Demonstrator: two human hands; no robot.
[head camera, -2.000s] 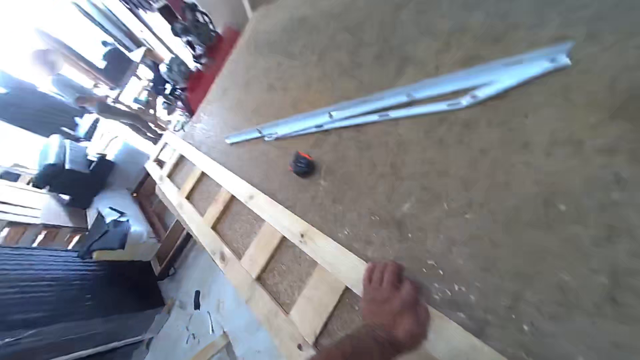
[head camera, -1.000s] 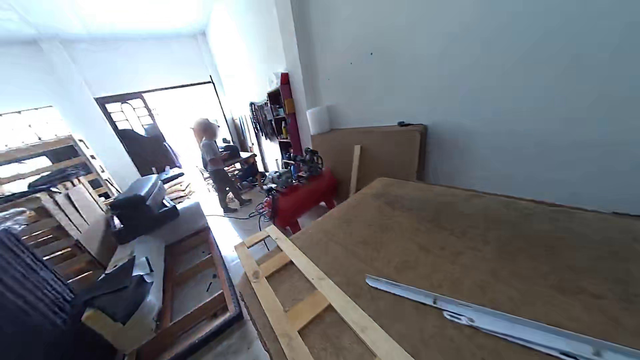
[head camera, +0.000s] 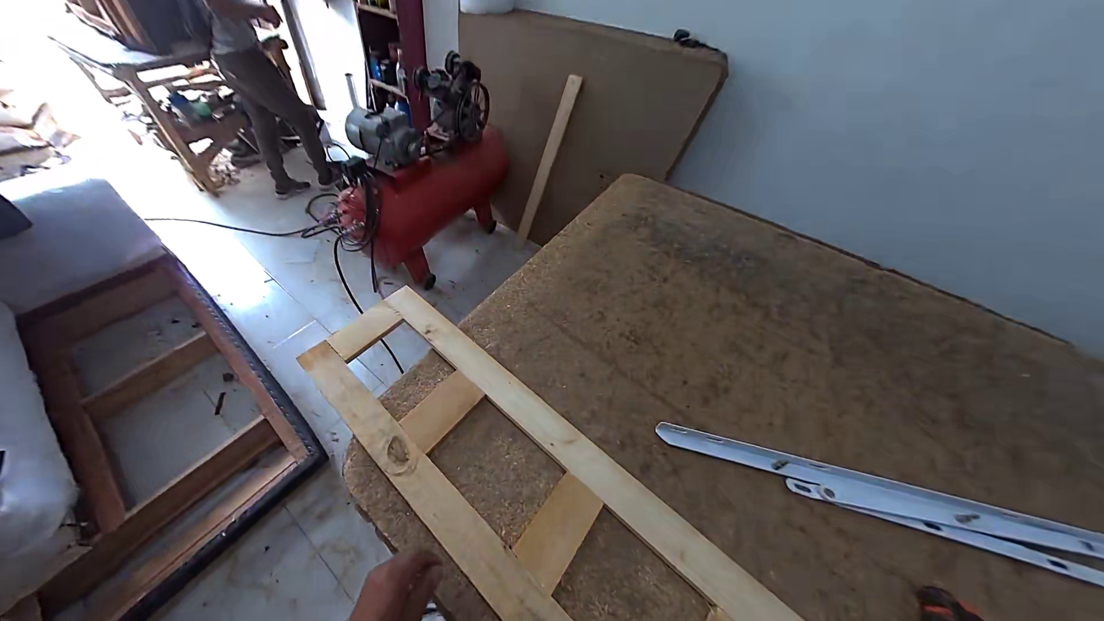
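Observation:
My left hand (head camera: 398, 588) is at the bottom edge, just left of the near rail of a pale wooden ladder-like frame (head camera: 565, 444); its fingers look bent, and whether they touch the wood is unclear. My right hand is out of view. The frame lies on a brown fibrous board surface (head camera: 733, 345), its far end sticking out past the edge. One rail has a dark knot. To the right lie slotted light-metal strips (head camera: 862, 492), joined and slightly spread. A small black and orange object (head camera: 944, 604) is partly cut off at the bottom right.
A red air compressor (head camera: 440, 198) with hoses stands beyond the surface, near a leaning brown panel (head camera: 604, 112) and wood strip (head camera: 552, 155). An upholstered wooden furniture frame (head camera: 172, 371) lies left on the tiled floor. Another person (head camera: 259, 86) stands at a workbench (head camera: 164, 103).
Two seconds ago my hand rested on the frame's rail nearer the metal strips; now it is beside the other rail. The view has swung widely.

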